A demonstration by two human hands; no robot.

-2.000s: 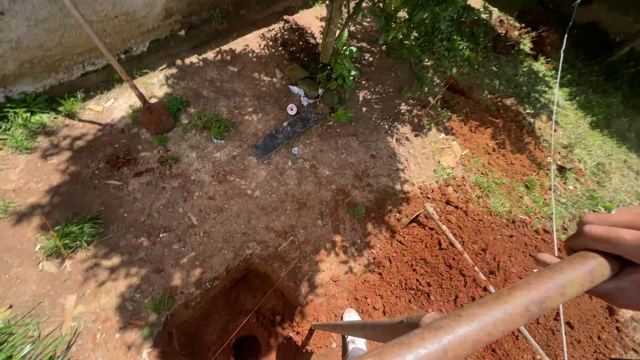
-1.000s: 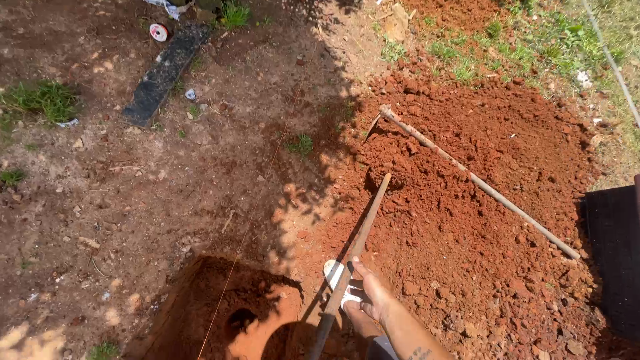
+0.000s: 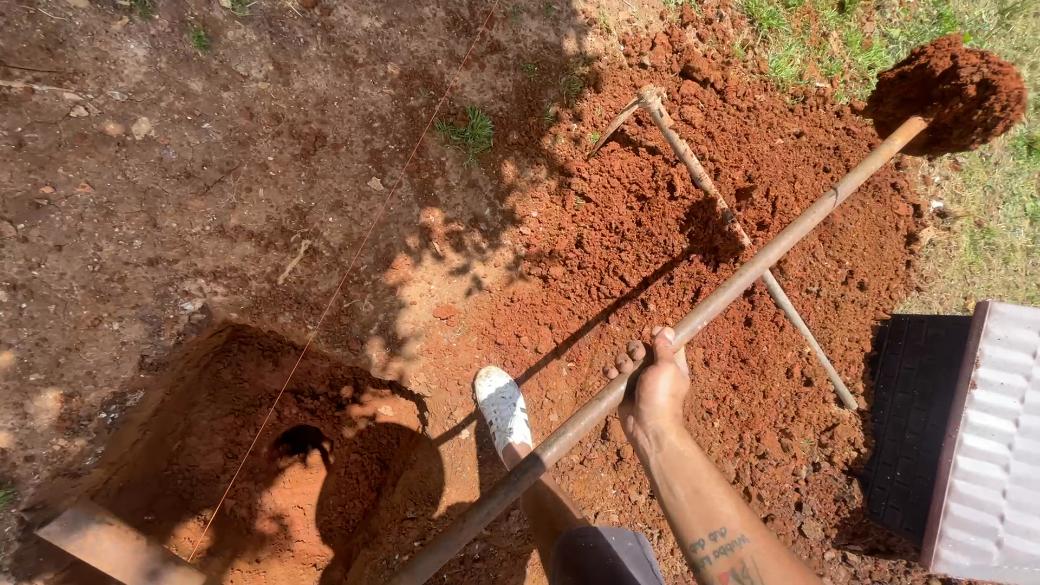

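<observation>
My right hand (image 3: 654, 378) is closed around the middle of a long wooden shaft (image 3: 756, 268). The shaft slants from the bottom centre to the upper right, where a rounded mass of red soil (image 3: 946, 93) covers the tool's head, above the edge of the dirt pile. My left hand is out of the frame. Beneath the shaft, a hoe or pick (image 3: 699, 175) with a wooden handle lies on the loose red soil (image 3: 617, 244). A square pit (image 3: 276, 487) with a dark round hole (image 3: 302, 439) in its floor is at the lower left.
A thin string (image 3: 357, 252) crosses over the pit. A flat board or metal piece (image 3: 118, 548) juts over its near left corner. My white shoe (image 3: 501, 406) stands right of the pit. At right are a black slab (image 3: 916, 422) and a pale ribbed panel (image 3: 995, 455). Grass (image 3: 999, 211) borders the soil pile.
The view has swung down and to the right. The tool's soil-covered end now shows at the upper right, and my right hand grips the shaft farther from the pit.
</observation>
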